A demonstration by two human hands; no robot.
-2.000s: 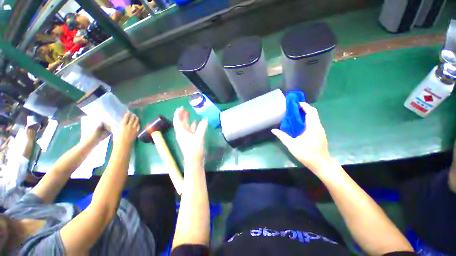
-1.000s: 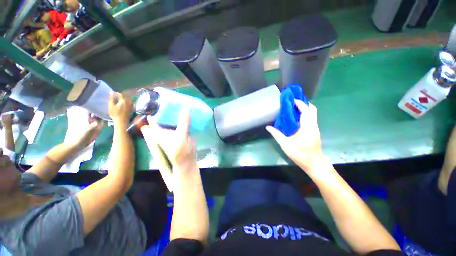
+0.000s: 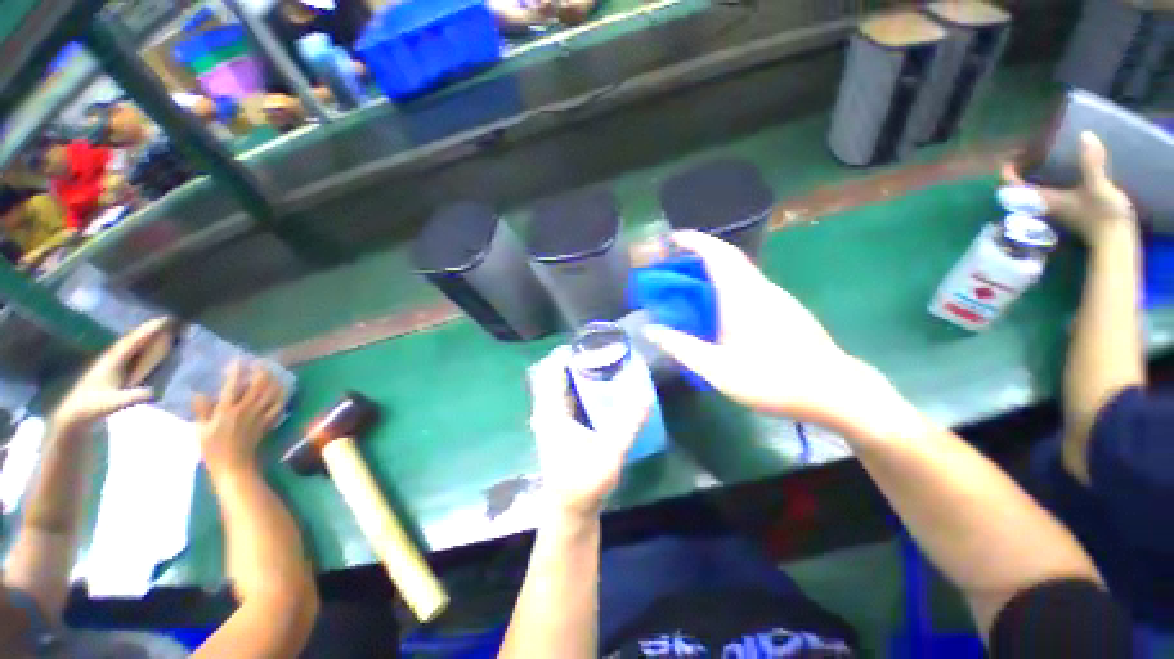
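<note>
My left hand (image 3: 576,444) is closed around a small light-blue bottle (image 3: 645,425) with a shiny metal top, held upright. My right hand (image 3: 760,337) holds a crumpled bright blue cloth (image 3: 675,297) just above and right of the bottle top. Three grey speakers with dark tops stand behind my hands: one at the left (image 3: 479,277), one in the middle (image 3: 576,258) and one at the right (image 3: 716,204), partly hidden by my right hand. The speaker that was lying down is hidden or too blurred to make out.
A mallet (image 3: 373,509) lies left of my left hand. A white bottle with red marks (image 3: 989,273) stands at right. Neighbours' hands work at both sides, the right one on a grey speaker (image 3: 1118,155). More speakers (image 3: 879,97) stand far right; a blue bin (image 3: 429,48) is beyond.
My left hand has brought the light-blue bottle rightward and upright. My right hand has moved the cloth left, close to the bottle top. The view has shifted, and a right neighbour's hand and speaker have appeared.
</note>
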